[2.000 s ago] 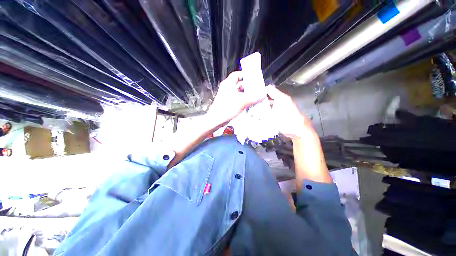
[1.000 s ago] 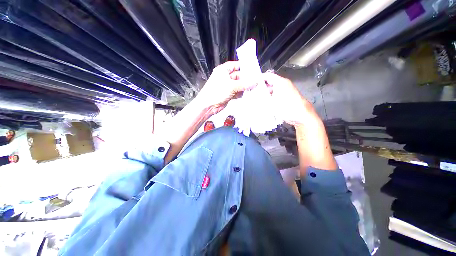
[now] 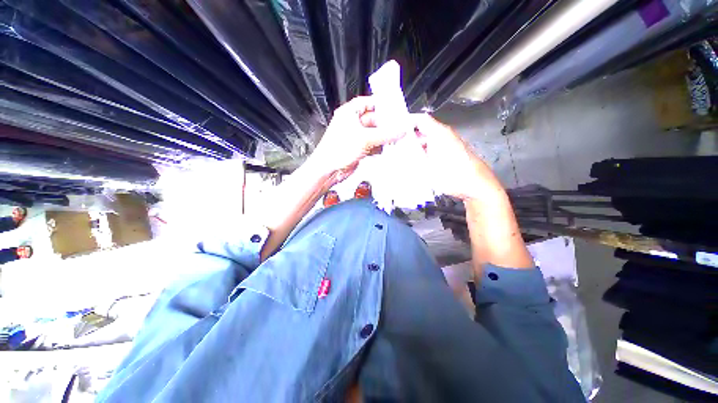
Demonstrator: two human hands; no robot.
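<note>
A bunch of white paper tags [image 3: 388,93] is held in front of my chest, overexposed, so no print shows. My left hand [image 3: 346,138] grips the bunch from the left, with one tag end standing up above the fingers. My right hand [image 3: 449,157] is at the bunch's right side, its fingertips touching the tags near the middle. White strips fan out below and between the hands. Glare hides where the tags end and the fingers begin.
Dark garments under clear film [image 3: 260,71] hang ahead and left. A pale cover [image 3: 543,47] hangs ahead right. Stacked dark garments [image 3: 653,189] are at right, by a rail [image 3: 567,231]. Brown cartons [image 3: 130,219] stand far left. Part of a person [image 3: 14,253] shows at the left edge.
The view has shifted slightly since two seconds ago. Both hands remain at the tags, and the upright tag end has tilted slightly left.
</note>
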